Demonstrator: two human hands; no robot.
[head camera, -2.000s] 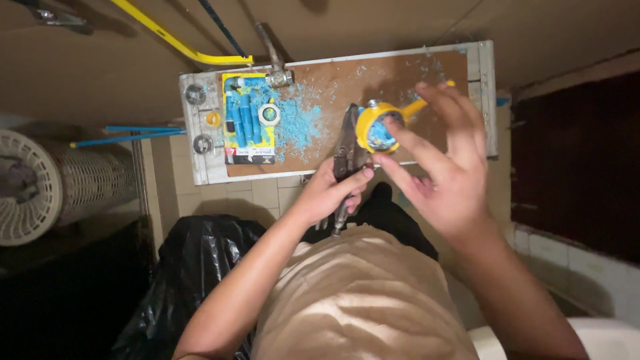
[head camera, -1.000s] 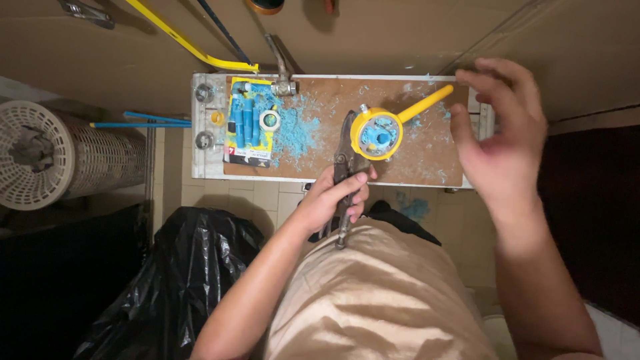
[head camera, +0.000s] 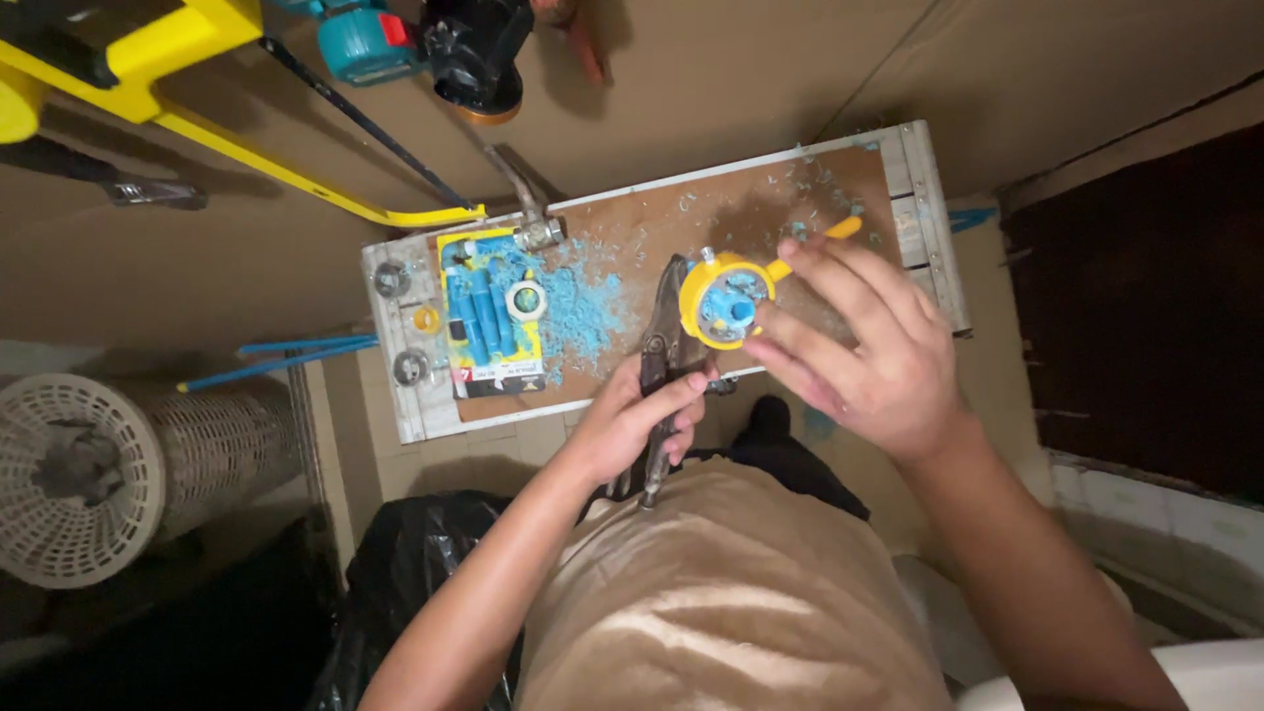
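Observation:
My left hand (head camera: 647, 420) grips locking pliers (head camera: 660, 367), whose jaws reach up to the left side of a round yellow tool head (head camera: 729, 301). A yellow handle (head camera: 841, 229) sticks out from the head to the upper right. Blue plastic and shavings fill the head's opening, with a blue tube end (head camera: 741, 312) at the middle. My right hand (head camera: 869, 346) is at the head's right side, fingers spread, the fingertips close to the opening and the handle; whether they touch is unclear. Blue shavings (head camera: 588, 311) lie on the brown board (head camera: 642, 237) to the left.
Several blue tube pieces (head camera: 481, 316) and a white ring (head camera: 525, 300) lie on a yellow card at the bench's left. Behind them are a hammer (head camera: 538, 229) and a yellow hacksaw (head camera: 247, 153). A white basket (head camera: 84, 484) and a black plastic bag (head camera: 425, 553) are at lower left.
My right hand was off to the right of the yellow tool a second ago and is now back close beside it. My left hand still holds the pliers.

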